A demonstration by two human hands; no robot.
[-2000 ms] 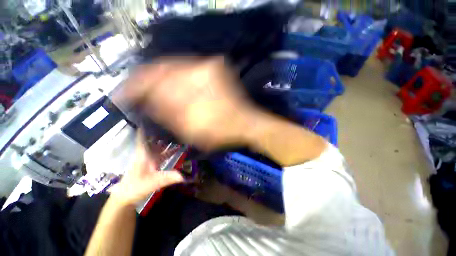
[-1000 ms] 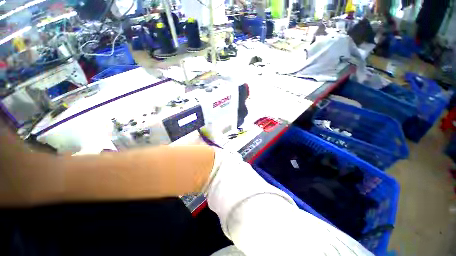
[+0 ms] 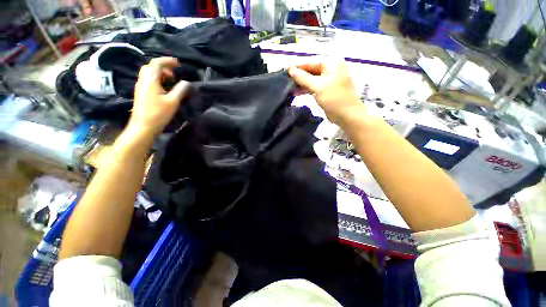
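A large black garment hangs between my two hands, its top edge stretched from one to the other. My left hand grips the edge at the left, with thumb and fingers curled around the cloth. My right hand pinches the right corner of the edge. The garment falls down over the table's front edge towards my lap. A purple tape hangs over the table edge right of the garment. The white sewing machine with red BAOYU lettering stands at the right.
More black cloth is heaped behind my hands, with a white rounded panel on it. Blue crates stand below at the left. A red tray sits at the right. Dark thread cones stand at the back right.
The view has swung left from the crates to the cloth. Both hands now show, holding the black garment up and spread; earlier one arm reached across the machine and no garment was seen held.
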